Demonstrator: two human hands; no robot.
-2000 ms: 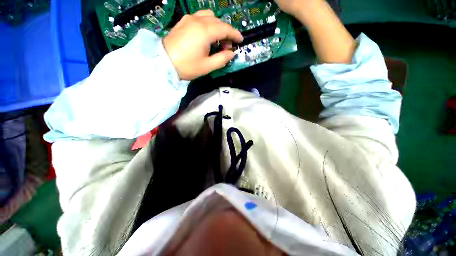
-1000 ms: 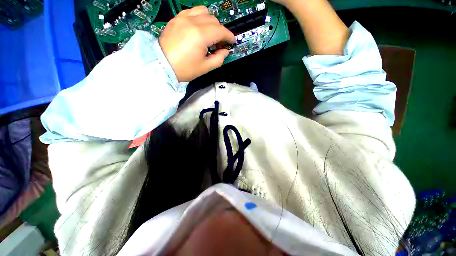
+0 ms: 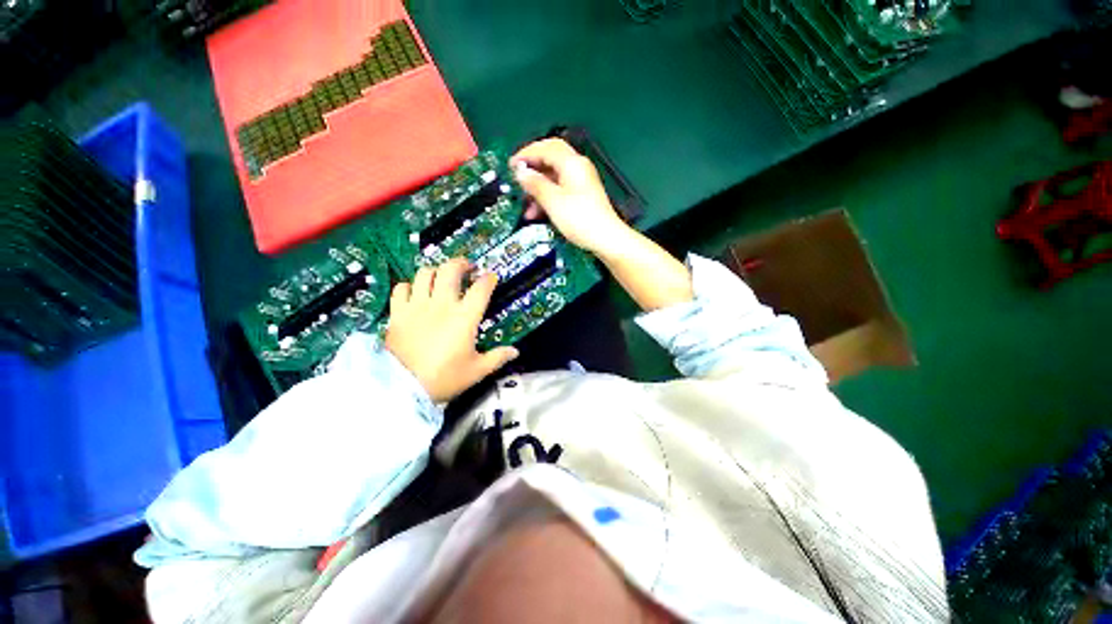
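Note:
The green circuit board panel (image 3: 323, 304) has rounded sections with long dark bars and small white parts. It lies on a black tray (image 3: 238, 372) at the bench's front edge. My left hand (image 3: 441, 327) rests on the panel's front middle, fingers spread and thumb toward its near edge; what is under the fingers is hidden. My right hand (image 3: 561, 189) is at the panel's far right corner, thumb and fingertips pinched on a tiny whitish piece (image 3: 523, 168), slightly blurred. The red sheet (image 3: 348, 134) behind the panel carries rows of small gold-brown pieces (image 3: 335, 102).
A blue plastic bin (image 3: 165, 280) at left holds stacked green boards (image 3: 61, 232). More stacked boards (image 3: 817, 55) stand at the back right of the bench. An open cardboard box (image 3: 829, 293) and a red stool (image 3: 1061, 226) are on the floor at right. Boards with a blue edge (image 3: 1037, 524) are at lower right.
The view has tilted up, bringing the red sheet and bench into sight. My right hand is now fully visible at the panel's far corner. My left hand's fingers have spread on the panel.

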